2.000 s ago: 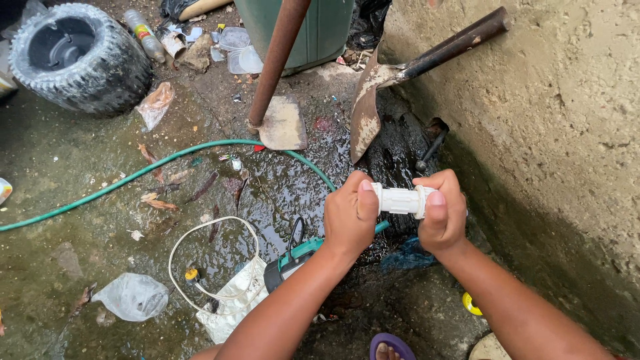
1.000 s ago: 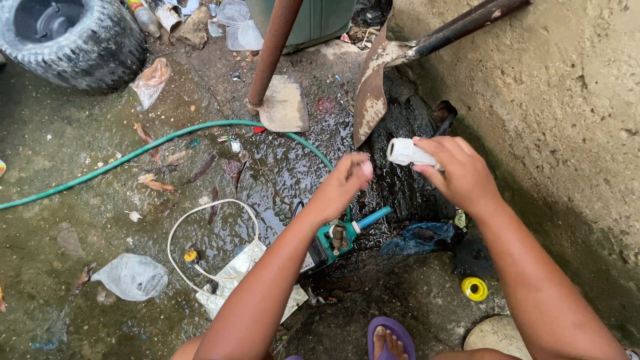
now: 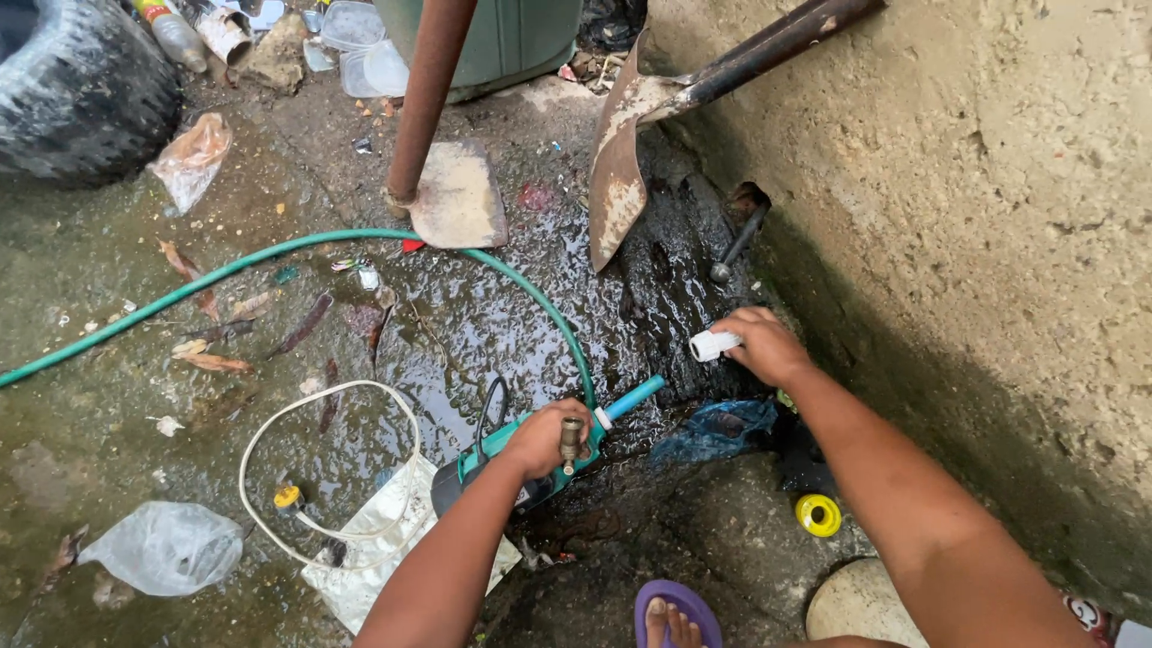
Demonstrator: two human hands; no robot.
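Observation:
My right hand (image 3: 765, 344) holds a white plastic pipe fitting (image 3: 713, 346), its open end facing left. My left hand (image 3: 551, 439) rests on a teal and black electric pump (image 3: 468, 470), fingers around its body beside a brass fitting (image 3: 571, 445). From the pump's right end sticks a blue pipe stub (image 3: 635, 397) with a white collar at its base. A green hose (image 3: 549, 315) runs to the pump from the left. A white cord (image 3: 250, 450) with a yellow plug (image 3: 288, 498) loops on the wet ground. The pump's underside is hidden.
A hoe (image 3: 459, 193) and a shovel (image 3: 619, 171) stand ahead. At right is a rough wall (image 3: 972, 180), with a metal pipe (image 3: 742, 241) at a hole in its base. A yellow tape roll (image 3: 818, 515), a blue plastic bag (image 3: 715, 430), a clear bag (image 3: 171, 547) and a tire (image 3: 85, 99) lie around.
The white fitting was between both hands two seconds ago; my right hand now holds it alone, lower. My left hand has let go of it and moved down onto the pump.

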